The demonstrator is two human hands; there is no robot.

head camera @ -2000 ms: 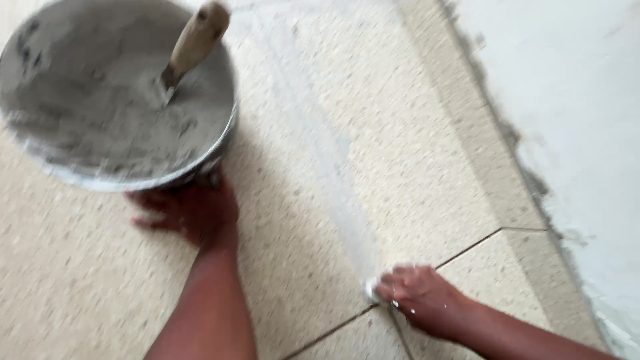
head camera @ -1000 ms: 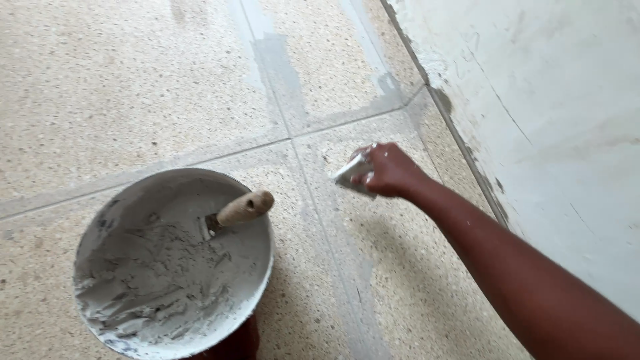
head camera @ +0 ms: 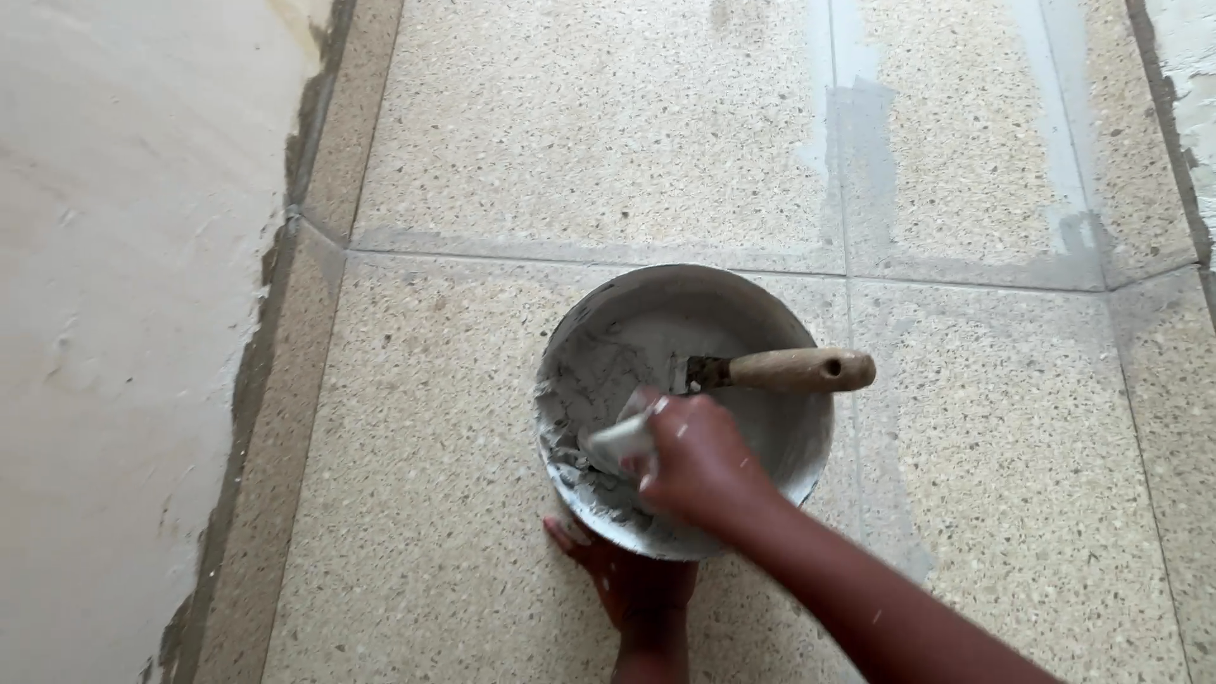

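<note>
A round metal bowl (head camera: 807,475) holds grey grout paste (head camera: 608,351). My left hand (head camera: 632,575) is under the near side of the bowl, its palm and most fingers hidden beneath it. My right hand (head camera: 698,451) is over the bowl, shut on a small flat scraper (head camera: 617,442), blurred, whose edge is down at the paste on the left side. A putty knife with a wooden handle (head camera: 798,370) rests in the bowl, its blade in the paste and its handle across the right rim.
Speckled terrazzo floor tiles (head camera: 427,456) lie below, with grey grout smeared along their joints (head camera: 860,190). A pale plastered wall (head camera: 123,285) stands on the left, with rough mortar at its foot. Another wall (head camera: 1192,85) is at the upper right.
My right hand has moved with the scraper from the floor tiles into the bowl. The view has shifted a lot; the left hand stays at the bowl.
</note>
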